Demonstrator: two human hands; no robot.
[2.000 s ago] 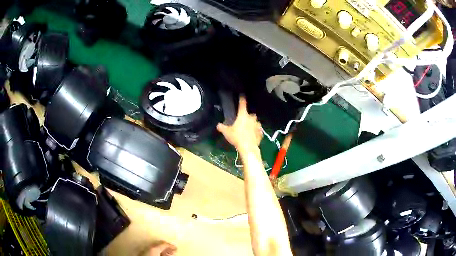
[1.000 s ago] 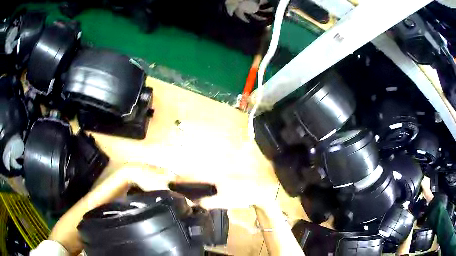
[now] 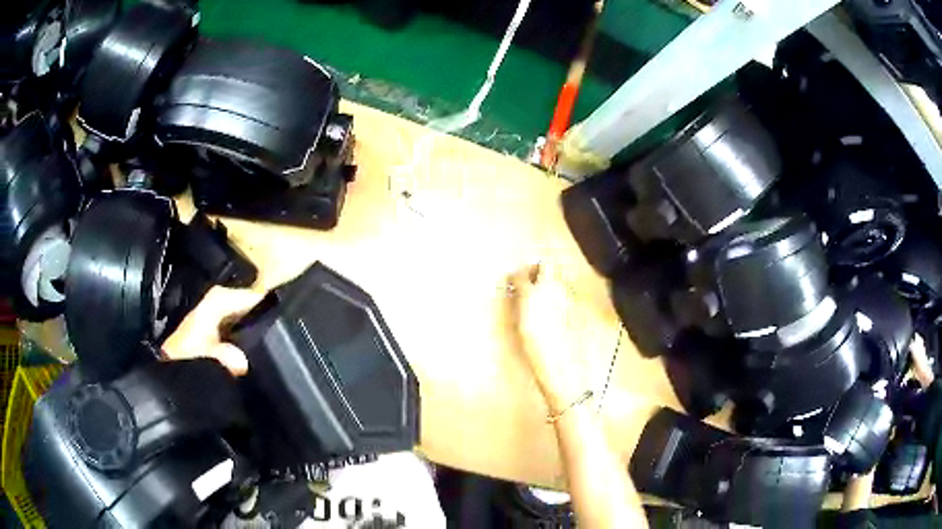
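A black fan unit point(image 3: 134, 444) is tilted at the lower left, its angular base point(image 3: 356, 362) facing up towards me. My left hand point(image 3: 215, 333) grips it where base and rounded housing meet. The round rear hub shows on the housing. My right hand point(image 3: 534, 294) is over the tan board, apart from the fan. Its fingertips are together, and a small dark spot shows at them; glare keeps me from telling whether it holds something small.
Several black fan units point(image 3: 248, 109) stand on the left, and more are piled point(image 3: 770, 274) on the right. An orange-red stick point(image 3: 563, 109) leans by the pale metal post point(image 3: 692, 78). A yellow crate point(image 3: 16, 434) is at the left edge. Another person's hand point(image 3: 919, 362) shows far right.
The fan unit has been turned so its base faces up, and it now sits further left. My left hand has moved onto its base end; my right hand has moved up over the board.
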